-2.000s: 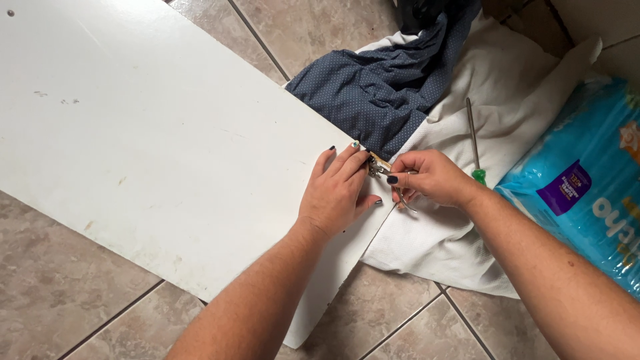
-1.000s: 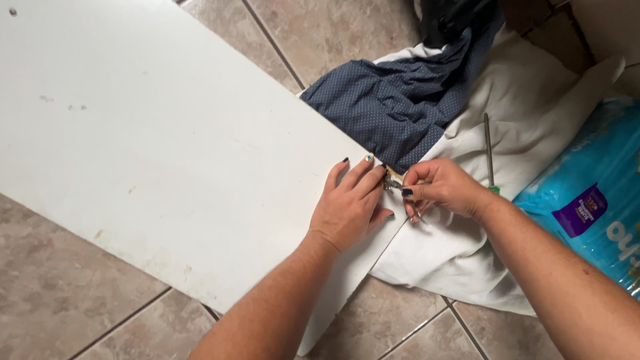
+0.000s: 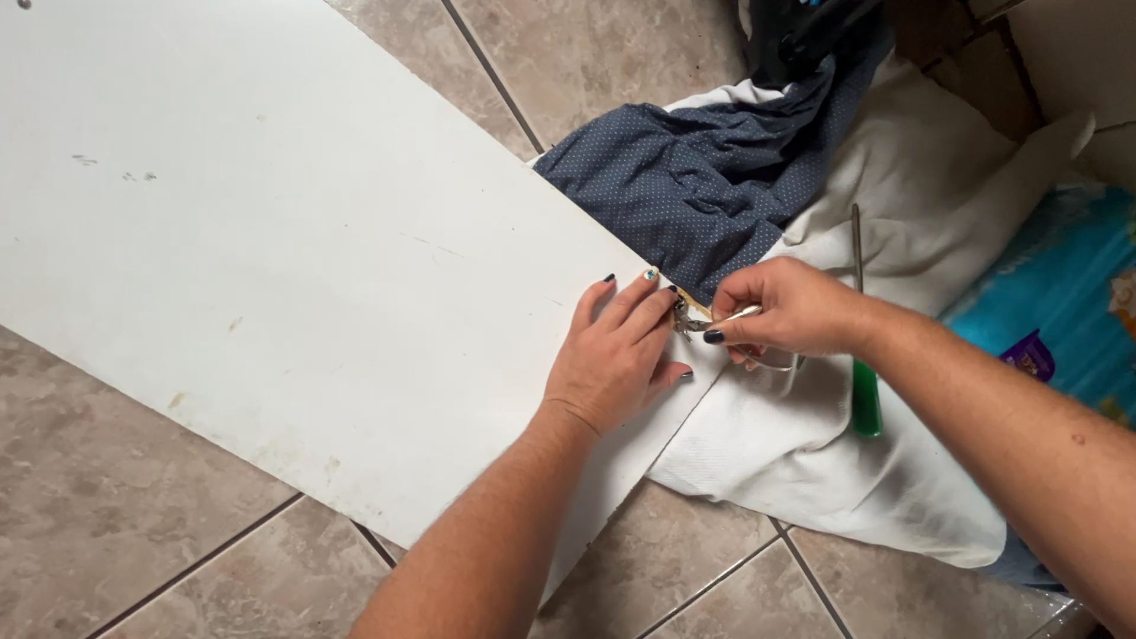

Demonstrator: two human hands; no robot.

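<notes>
A large white panel (image 3: 355, 248) lies across the left and middle of the view. My left hand (image 3: 621, 351) rests on it near its right corner, fingers apart, the fingertips beside a small metal fitting (image 3: 682, 312) at the panel's edge. My right hand (image 3: 777, 311) grips a small metal hand tool (image 3: 741, 315) with curved handles, perhaps cuticle nippers or small pliers. Its tip is at the fitting. The exact contact is too small to tell. A screwdriver (image 3: 866, 399) with a green handle lies on white cloth, partly behind my right wrist.
Dark blue dotted cloth (image 3: 674, 177) and white cloth (image 3: 754, 444) lie bunched at and under the panel's corner. A blue plastic package (image 3: 1038, 284) stands at the right. Beneath is a tiled floor (image 3: 133, 444). Something black (image 3: 790, 40) sits at the top.
My right hand stays at the panel's corner with the tool, its fingers and the tool slightly turned. The left hand still rests on the panel. The view has shifted a little.
</notes>
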